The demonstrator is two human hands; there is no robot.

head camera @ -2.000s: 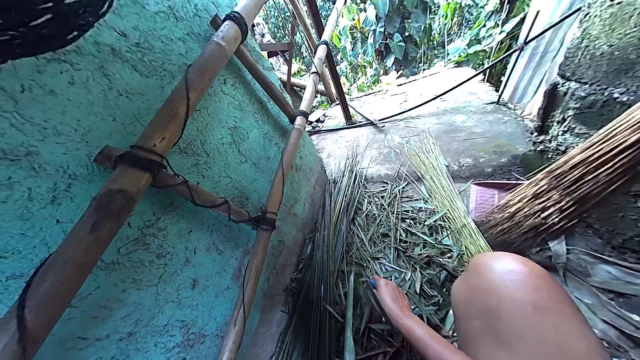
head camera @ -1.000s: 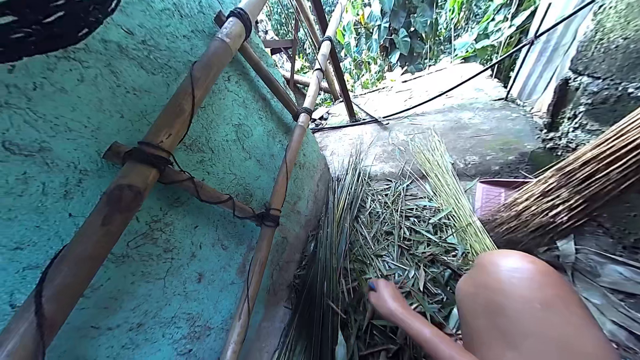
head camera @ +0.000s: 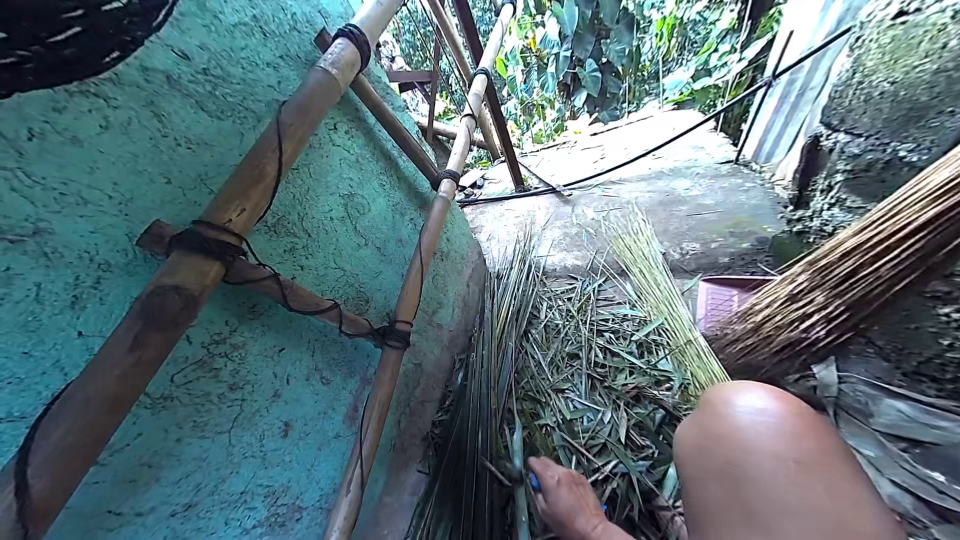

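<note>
My right hand (head camera: 566,499) is at the lower middle, fingers closed around a small blue-handled tool (head camera: 534,481); its working end cannot be made out. Just left of the hand a green stalk (head camera: 519,450) stands nearly upright, with a dark joint beside the blue handle. Long dark green palm leaflets (head camera: 472,450) lie along the base of the wall. Cut leaf scraps (head camera: 585,375) cover the ground beyond the hand. A bundle of thin pale green ribs (head camera: 664,307) lies to the right of the scraps. My left hand is out of view.
A bamboo frame (head camera: 247,180) bound with black cord leans by the turquoise wall (head camera: 135,360). My bare knee (head camera: 757,450) is at lower right. Behind it are a brown stick broom (head camera: 847,277) and a pink plastic dustpan (head camera: 724,296). A concrete slab (head camera: 660,195) lies ahead, crossed by a black hose.
My right hand has shifted a little toward the bottom of the view, still around the blue handle. The green stalk stands higher in view beside it than one second ago.
</note>
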